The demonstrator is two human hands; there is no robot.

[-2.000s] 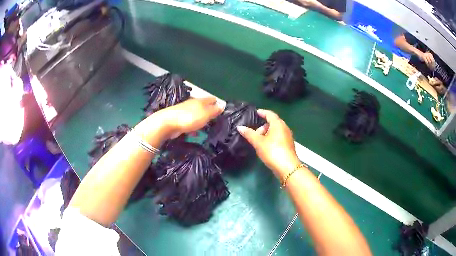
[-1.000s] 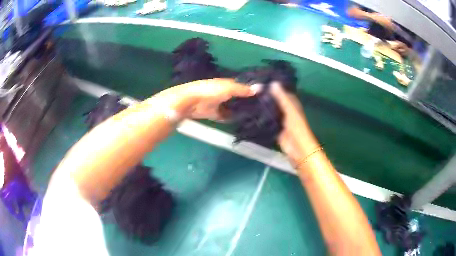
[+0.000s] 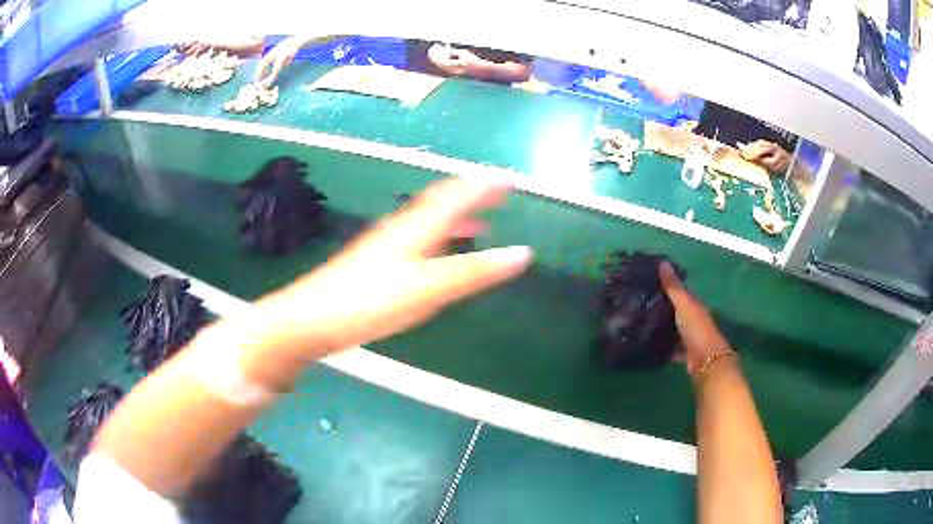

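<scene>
A black spiky hair part [image 3: 636, 310] is on or just above the dark green conveyor belt [image 3: 512, 353], right of centre. My right hand [image 3: 691, 317] is around its right side, thumb on top; the other fingers are mostly hidden. My left hand [image 3: 430, 246] is over the belt at centre, slightly blurred, thumb and fingers apart and holding nothing. A small dark piece shows partly behind my left hand. Another hair part [image 3: 278, 205] lies on the belt at the left.
Black hair clumps [image 3: 162, 319] lie on the near bench at the left, partly under my left forearm. A white rail [image 3: 512, 411] divides bench and belt. Across the belt are people's hands, small beige parts [image 3: 617, 149] and blue crates. A white post stands at the right.
The view has shifted. My hands were together on a black hair part; now they are apart. My left hand has let go and opened, while my right hand is at a hair part over the belt.
</scene>
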